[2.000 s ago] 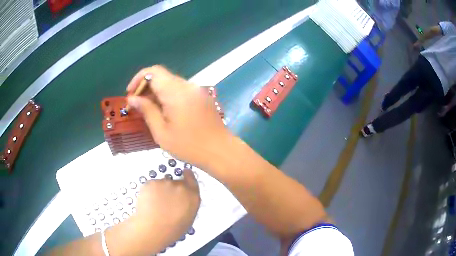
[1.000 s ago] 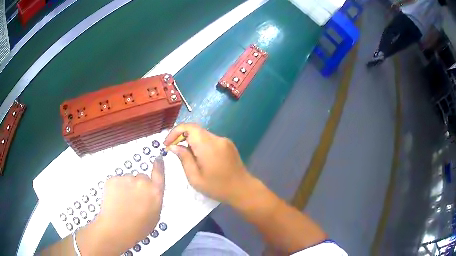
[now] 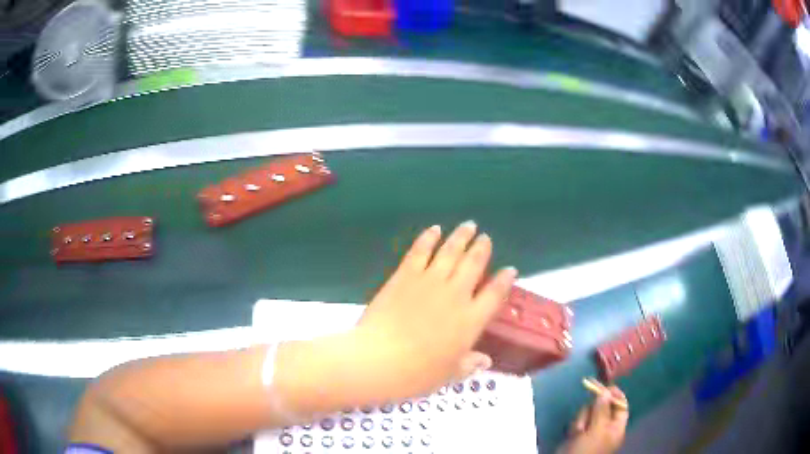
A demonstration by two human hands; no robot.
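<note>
The red-brown fixture stack (image 3: 526,330) stands at the far right edge of the white parts tray (image 3: 306,330). My left hand (image 3: 435,310) lies over the stack's left part, thumb at the near side and fingers spread; it hides that end, so I cannot tell whether it grips. Small round parts (image 3: 369,424) stand in rows on the tray, partly under my left forearm. My right hand (image 3: 601,424), cut off by the bottom edge, holds the tan pick-up stick (image 3: 593,385) right of the tray. A single fixture (image 3: 631,348) lies just beyond it.
Two red-brown fixtures (image 3: 266,189) (image 3: 103,239) lie on the green belt at left, their seats showing light centres. White trays (image 3: 213,35) are stacked across the line, beside red and blue bins (image 3: 360,16). More white trays (image 3: 755,262) and a blue stool (image 3: 737,363) are at right.
The view has swung left. My left hand has moved from the tray's parts onto the stack. My right hand has moved off the tray to its right, still with the stick.
</note>
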